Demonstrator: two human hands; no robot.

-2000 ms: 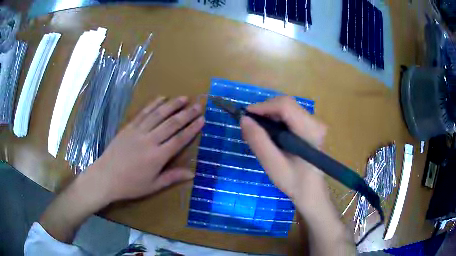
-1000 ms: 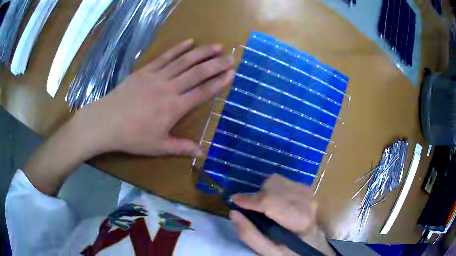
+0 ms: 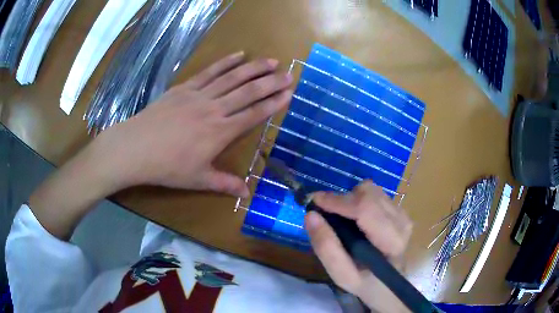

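A blue solar cell string (image 3: 349, 122) with silver lines lies tilted on the brown tabletop. A thin ribbon (image 3: 252, 165) runs along its left edge, joining line ends. My bare left hand (image 3: 190, 131) lies flat with fingers spread, fingertips and thumb at that ribbon. My right hand (image 3: 361, 238) holds a black soldering iron (image 3: 361, 244) like a pen. Its metal tip is over the left edge of the cell string, near the ribbon; whether it touches is too blurred to tell. Thin ribbon also shows along the right edge.
Long silver ribbons (image 3: 156, 61) and white strips (image 3: 98, 49) lie upper left. Short ribbon pieces (image 3: 469, 220) and a white strip (image 3: 487, 238) lie right. A grey drum (image 3: 536, 143) and black box (image 3: 533, 238) stand at the far right. Dark cell strings (image 3: 487, 46) lie on a pale mat.
The iron's tip has moved up along the left edge from the lower-left corner. Earlier it was at the upper left, and the view has shifted since. My left hand has stayed beside the edge.
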